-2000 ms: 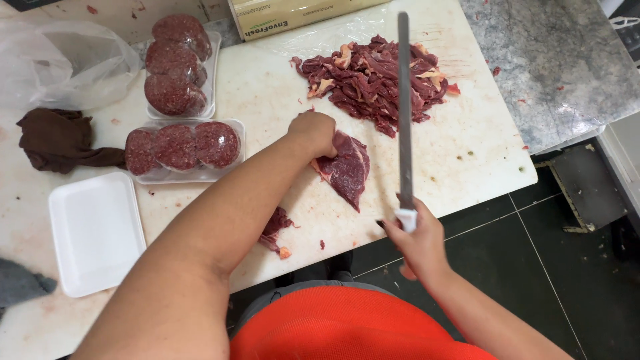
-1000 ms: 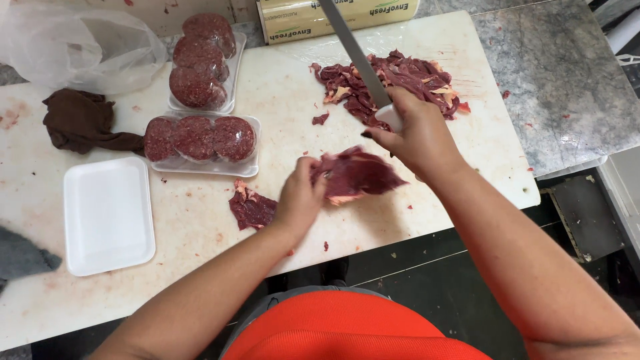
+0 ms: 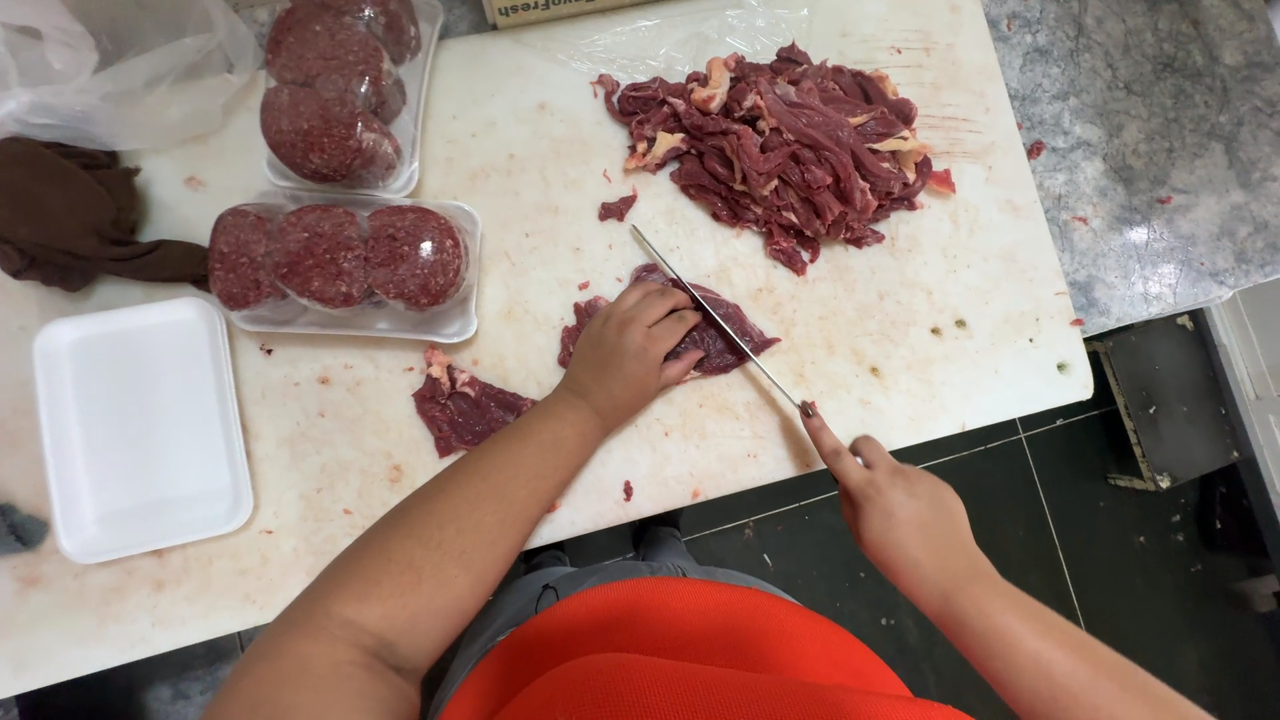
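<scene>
My left hand (image 3: 635, 345) presses a flat piece of raw red meat (image 3: 725, 345) onto the white cutting board (image 3: 520, 130), fingers bent over it. My right hand (image 3: 890, 510) grips a long knife (image 3: 745, 348), its index finger laid along the back of the blade. The blade lies across the meat just right of my left fingertips, its tip pointing away from me. Beyond it sits a heap of sliced meat strips (image 3: 790, 150). A smaller meat piece (image 3: 465, 410) rests by my left forearm. The knife handle is hidden in my right hand.
Two wrapped trays of ground-meat patties (image 3: 340, 255) (image 3: 330, 100) stand at the left, near a white foam tray (image 3: 145, 430), a brown cloth (image 3: 70, 215) and a clear plastic bag (image 3: 120, 70). A cling film box (image 3: 560, 8) is at the back. Grey stone counter (image 3: 1140, 130) adjoins the board.
The meat my left hand was handling now lies flat on the board under it. My right hand has come down toward the board's front edge, bringing the raised knife onto the meat.
</scene>
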